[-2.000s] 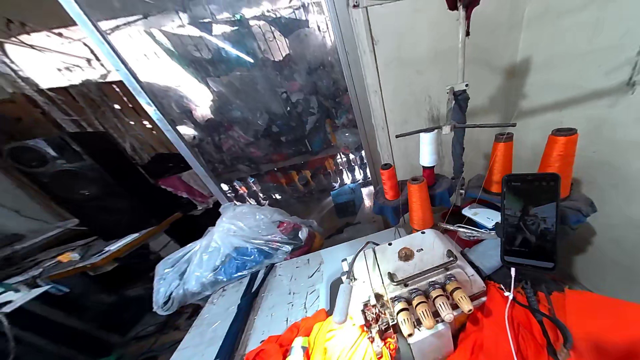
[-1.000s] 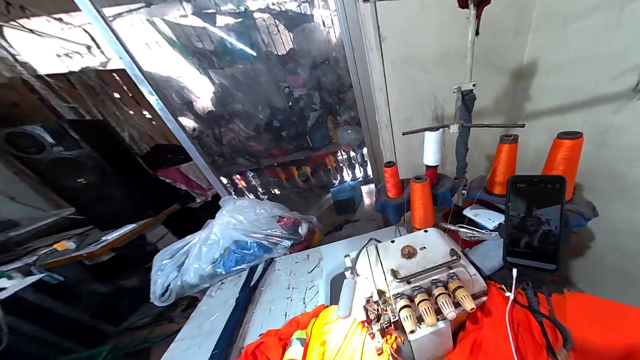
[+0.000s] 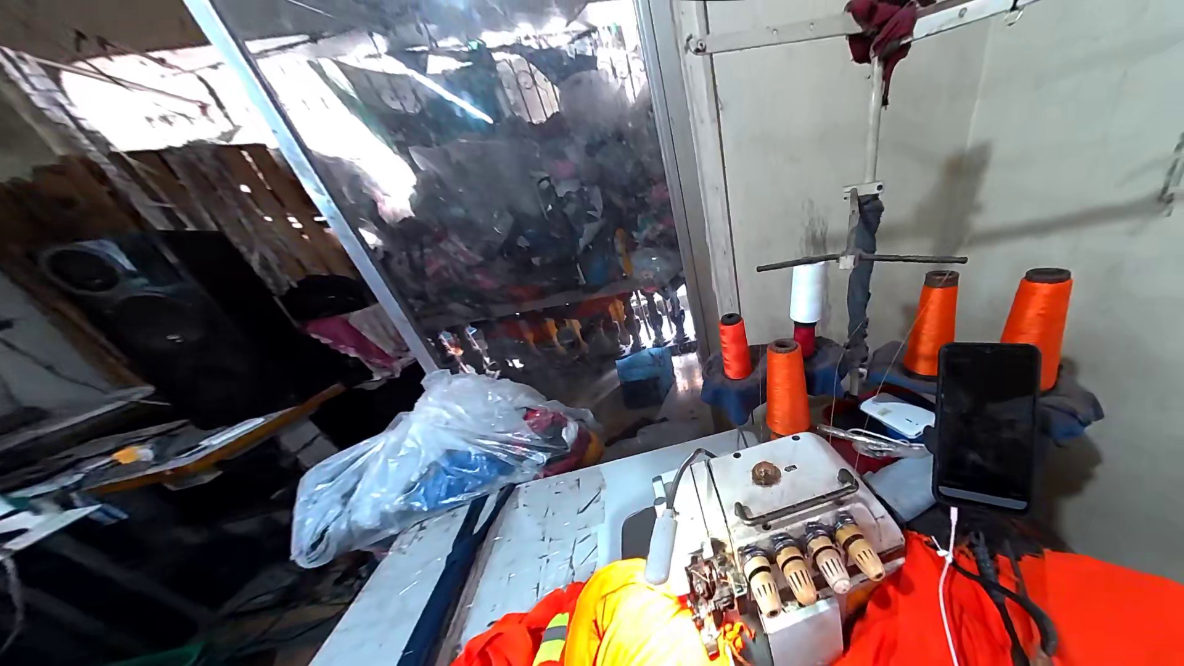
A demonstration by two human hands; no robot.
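Note:
Neither of my hands shows in the head view. An overlock sewing machine [image 3: 795,481] with several tension dials stands on a worn white table [image 3: 546,527]. Yellow fabric [image 3: 620,615] lies against its needle area, beside orange fabric with a reflective strip [image 3: 527,629]. More orange fabric [image 3: 1101,601] spreads at the right of the machine. Behind it stand orange thread cones [image 3: 787,388] and a white thread cone [image 3: 808,291]. A smartphone [image 3: 988,421] with a dark screen stands upright at the right, a white cable below it.
A clear plastic bag [image 3: 416,472] holding blue and red items lies on the table's back left part. Behind is a metal-framed glass panel [image 3: 518,185]. A thread stand pole [image 3: 865,222] rises behind the machine. A dark loudspeaker [image 3: 139,305] stands at the far left.
The phone's screen, lit with a picture in the earlier frames, is now dark.

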